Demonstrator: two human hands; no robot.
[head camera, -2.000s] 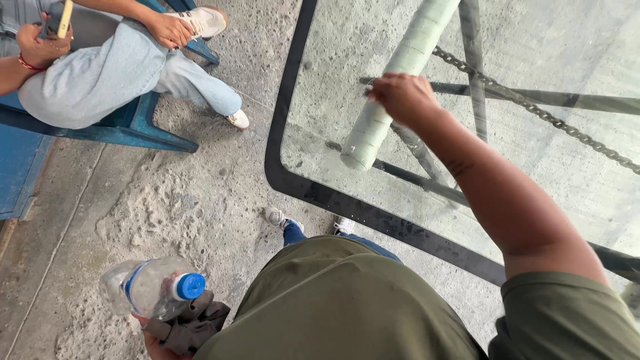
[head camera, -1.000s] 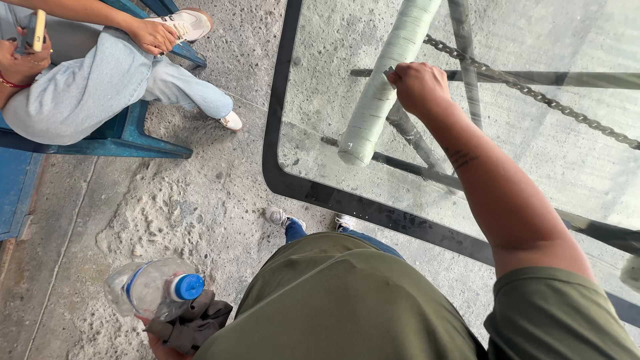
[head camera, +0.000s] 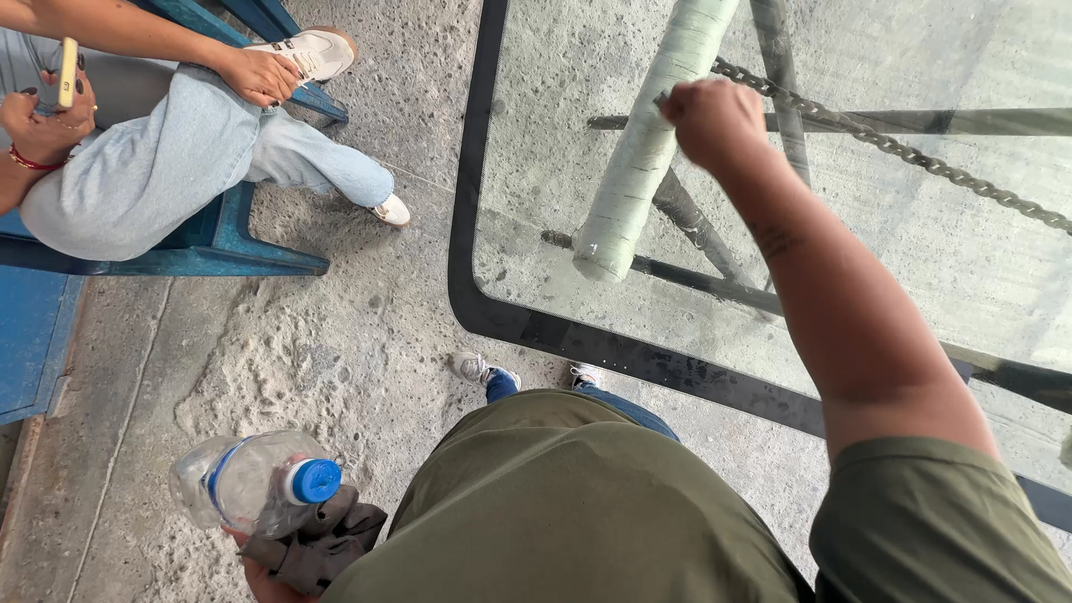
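A large windshield glass pane (head camera: 536, 209) with a black border lies across a dark metal stand (head camera: 712, 285). Above its surface my right hand (head camera: 716, 121) is bent with curled fingers, a small dark bit showing at the fingertips; what it is cannot be made out. Seen through the glass, beside and below that hand, is a pale wrapped padded bar (head camera: 641, 159). My left hand (head camera: 268, 578), mostly hidden, holds a clear plastic bottle (head camera: 260, 486) with a blue cap, along with a crumpled dark grey cloth (head camera: 322, 536).
At the upper left a person (head camera: 151, 159) in light jeans sits on a blue plastic chair (head camera: 226, 251), holding a phone (head camera: 67, 74). A metal chain (head camera: 896, 146) runs under the glass. Rough concrete floor (head camera: 335, 335) surrounds the stand. A blue panel (head camera: 29, 335) is at the left edge.
My right hand has shifted a little over the glass, away from the left side of the padded bar to its right. My left hand keeps the bottle and cloth.
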